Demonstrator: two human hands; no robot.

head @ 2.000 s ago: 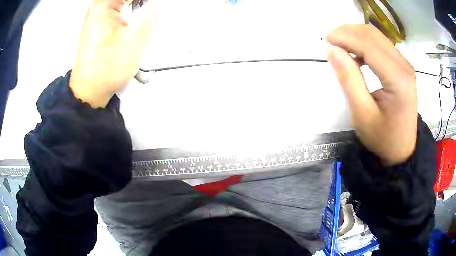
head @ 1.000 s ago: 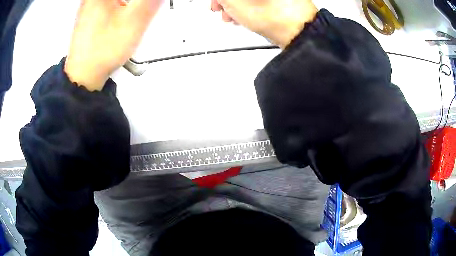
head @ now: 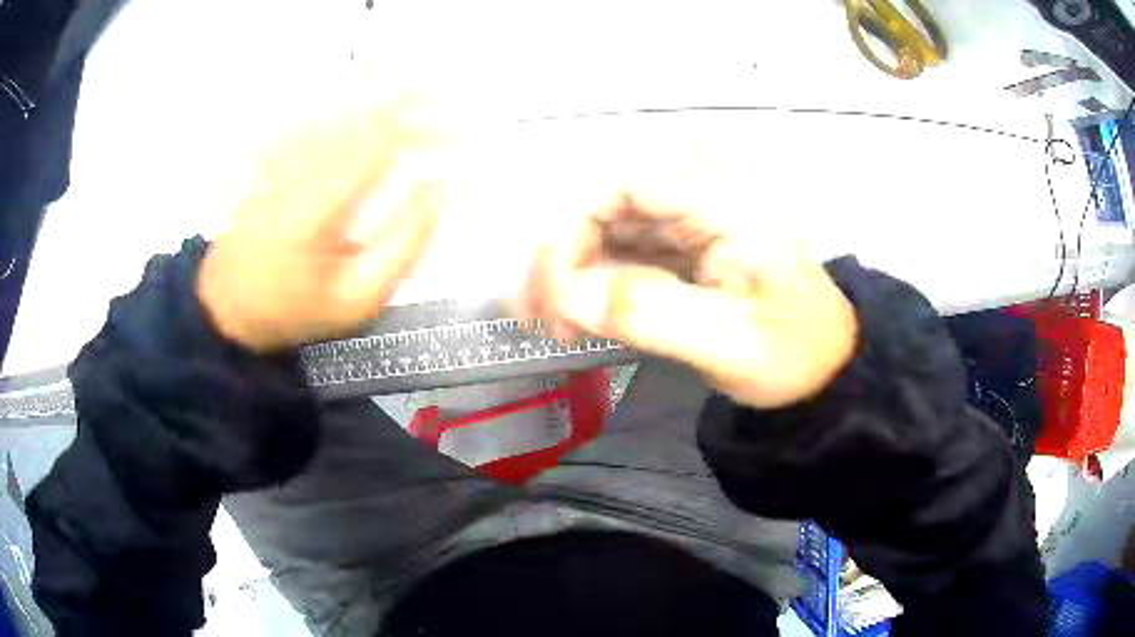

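Note:
My left hand point(head: 330, 237) is over the white table point(head: 597, 149) at the left, overexposed and blurred, with its fingers apart and nothing visible in it. My right hand point(head: 709, 292) is right of the middle, above the table's front edge, with curled fingers. A dark patch shows between its fingers; blur hides whether it is a held thing or shadow. The two hands do not touch. Fabric scissors with yellow loop handles point(head: 899, 35) lie at the top right, and their blades are out of view. No thread can be made out at the hands.
A numbered tape measure strip point(head: 436, 353) runs along the table's front edge. A thin dark bed edge line crosses the table. A red plastic bin point(head: 1080, 386) is at the right, with dark cloth point(head: 996, 361) beside it. A blue plastic basket point(head: 817, 579) is below my right sleeve. A red-framed thing point(head: 535, 436) shows above my lap.
My right hand has come back from the top middle toward the table's front edge. My left hand has moved down and right. The view has shifted, and more of the red-framed thing above my lap shows.

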